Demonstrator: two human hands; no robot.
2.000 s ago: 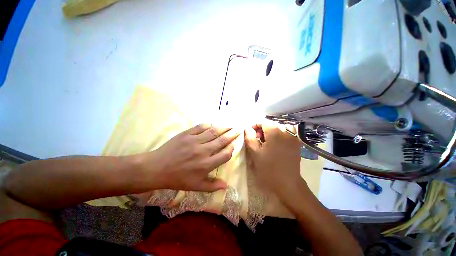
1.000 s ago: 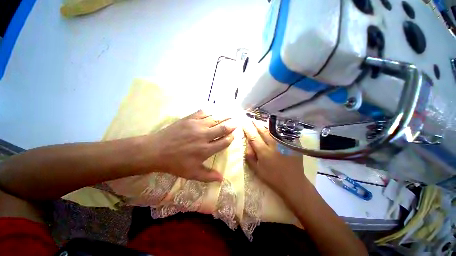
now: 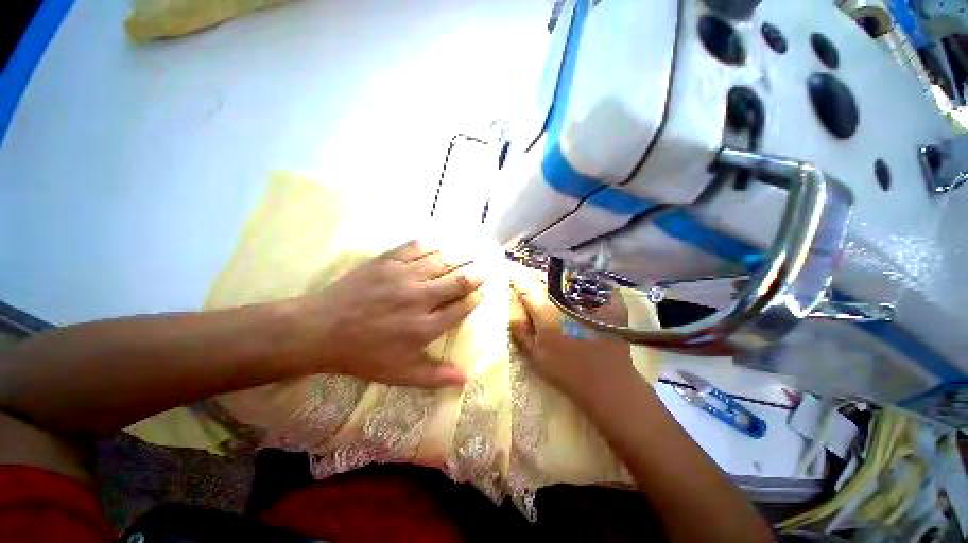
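Observation:
A pale yellow garment piece [image 3: 287, 244] with several lace bands [image 3: 483, 424] lies under the sewing machine [image 3: 626, 95] and hangs over the table's front edge. My left hand [image 3: 398, 318] lies flat on the piece, left of the needle area, fingers towards it, thumb spread. My right hand [image 3: 568, 339] is on the piece right of the needle area, partly behind the machine's metal guard; its fingertips are near the presser foot. Bright glare hides the needle and the stitching point.
Blue-handled thread snips [image 3: 722, 406] lie on the table [image 3: 117, 212] at right. Yellow and white fabric scraps [image 3: 886, 467] hang at lower right. A folded yellow cloth [image 3: 196, 15] lies at the far left. A thin dark rod lies by the snips.
The view has shifted, so the machine head appears further left and larger. Both hands stay on the piece beside the needle area, and the lace ends hang slightly lower in the picture.

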